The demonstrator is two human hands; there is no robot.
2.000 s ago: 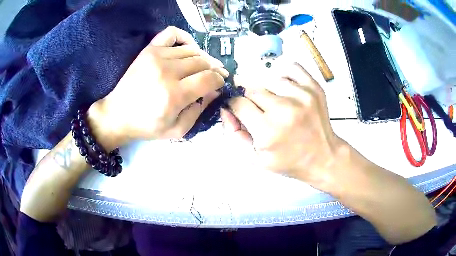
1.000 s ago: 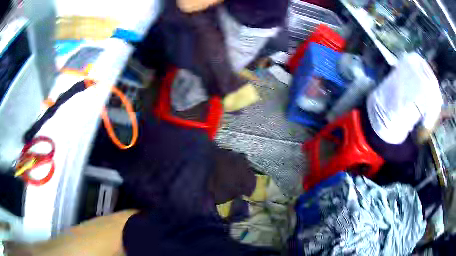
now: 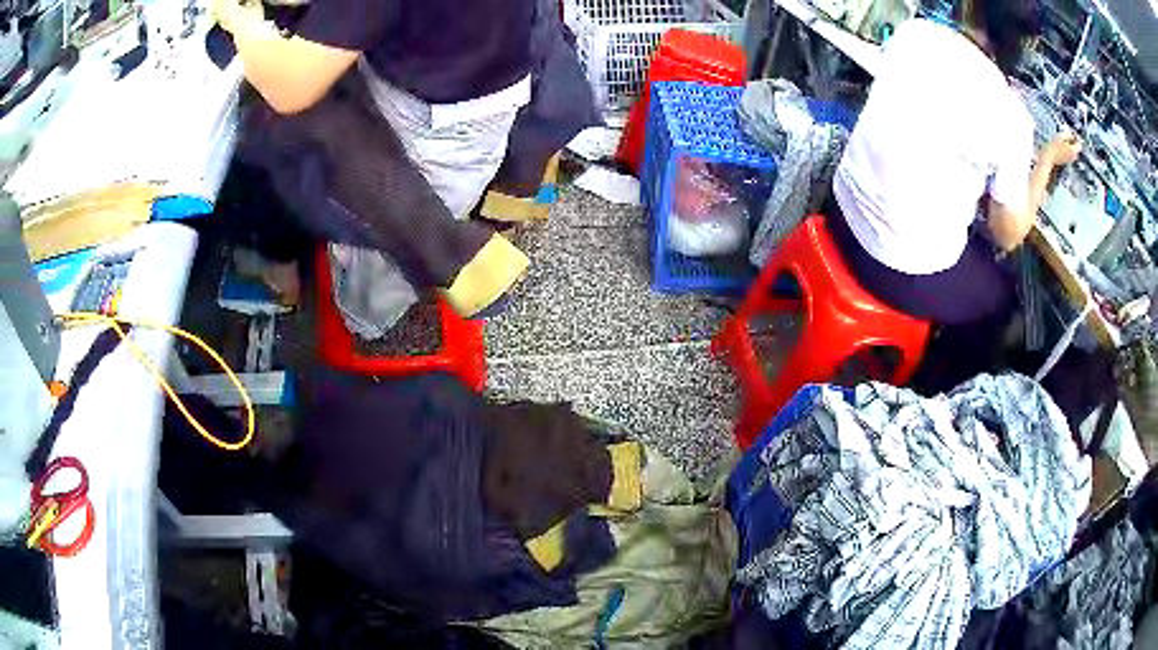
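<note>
Neither of my hands is in view. Nearest in front of me lies a pile of dark navy and brown garment pieces [image 3: 406,495], with yellow-tan ends, over pale olive cloth [image 3: 667,578] on the floor side. At the left, red-handled scissors [image 3: 64,508] with a yellow middle lie on the white machine table [image 3: 121,432]. A dark fabric strip [image 3: 83,387] and a looped yellow-orange cord [image 3: 210,368] lie beyond them; the cord hangs over the table's edge.
A person in dark clothes [image 3: 445,51] sits on a red stool [image 3: 464,349] ahead. Another in a white top [image 3: 940,152] sits on a red stool [image 3: 825,292] at right. Blue crates [image 3: 660,191] stand nearby; grey-white striped fabric [image 3: 914,508] heaps over the nearest.
The view has swung right from the sewing work to the aisle and steadied. Both my hands have left the picture; my forearm, at bottom left one second ago, is gone.
</note>
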